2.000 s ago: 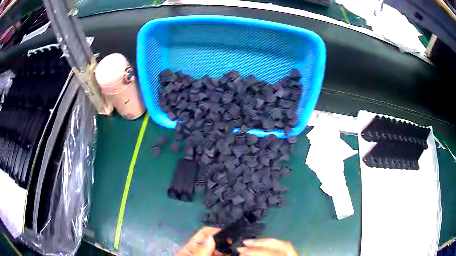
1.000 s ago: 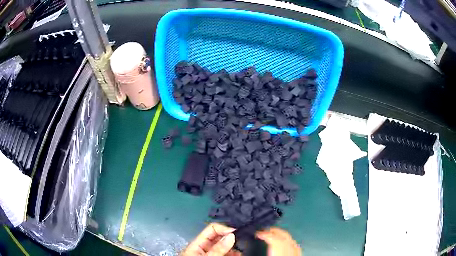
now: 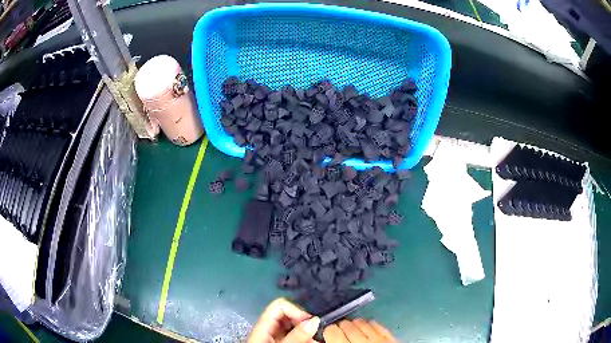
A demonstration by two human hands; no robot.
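My left hand (image 3: 285, 324) and my right hand (image 3: 358, 331) are at the bottom edge, partly cut off, close together on one black housing (image 3: 347, 307). The housing slants up to the right with a shiny top face. Whether an end cap is at its lower end is hidden by my fingers. A big heap of black end caps (image 3: 335, 221) lies just above my hands and runs up into the tipped blue mesh basket (image 3: 321, 12). Black housings (image 3: 253, 228) lie side by side at the heap's left edge.
A pink cup (image 3: 175, 114) stands by the metal post (image 3: 110, 60). Stacked black housings (image 3: 40, 147) in clear film (image 3: 100, 268) are at left. Crumpled white paper (image 3: 449, 208) lies right of the heap. A white liner sheet (image 3: 542, 281) holds two rows of black parts (image 3: 541, 182).
The housing in my hands has turned to show a shiny long face, with its free end up to the right. My right fingers now lie along its lower side. The whole view has shifted slightly.
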